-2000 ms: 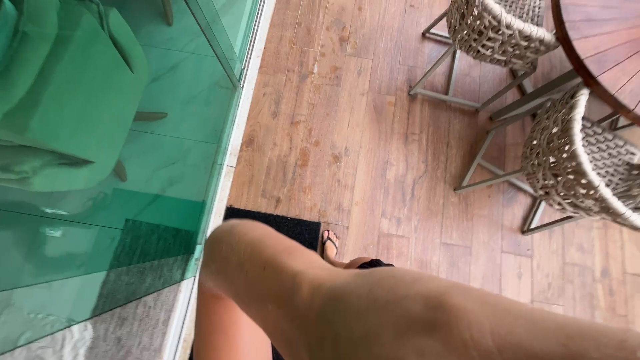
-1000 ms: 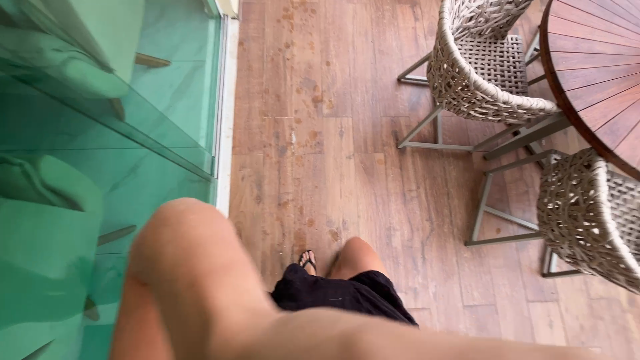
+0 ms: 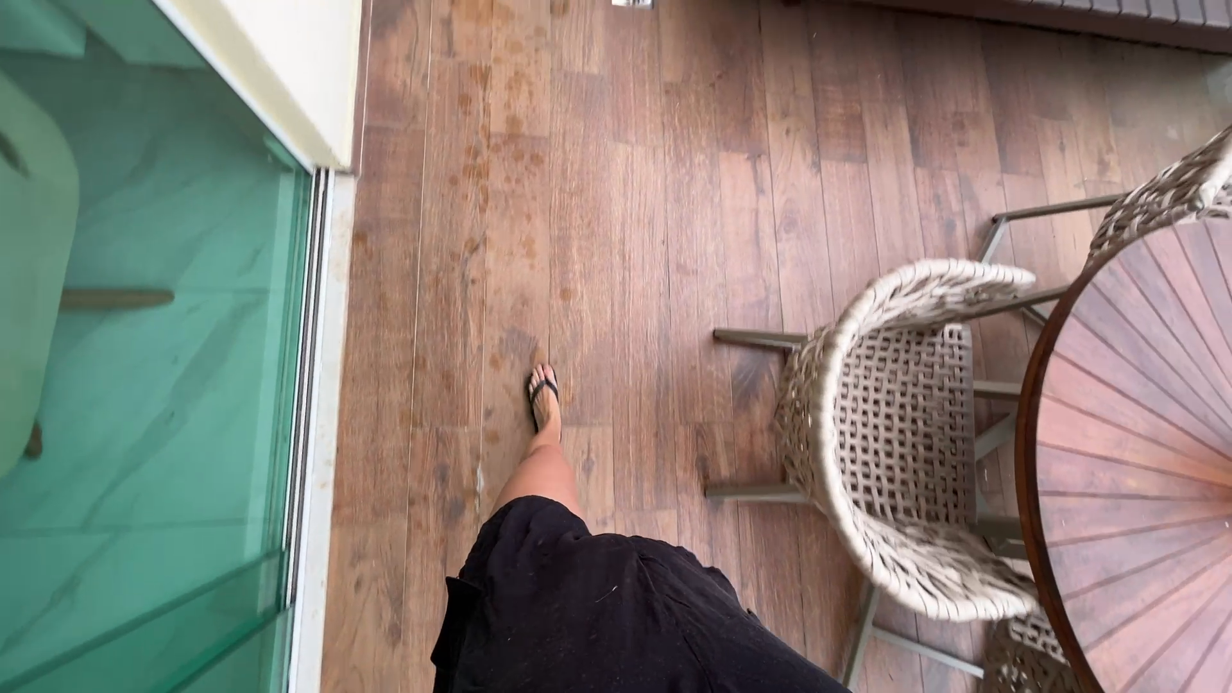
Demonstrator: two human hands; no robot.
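Neither my left hand nor my right hand shows in the head view. My body in dark shorts (image 3: 597,606) fills the bottom middle. One bare leg reaches forward from the shorts, its foot in a black flip-flop (image 3: 544,390) on the wood-look plank floor (image 3: 616,289). The other foot is hidden.
On the right, a woven rope chair (image 3: 900,433) with metal legs stands against a round slatted wooden table (image 3: 1136,462), with parts of other chairs beside it. A green-tinted glass door (image 3: 192,385) and its track (image 3: 313,404) run along the left, below a pale wall corner (image 3: 308,77).
A bare arm and a raised knee that crossed the lower part of the earlier frames are out of view now. The view has moved forward along the floor, past the glass door.
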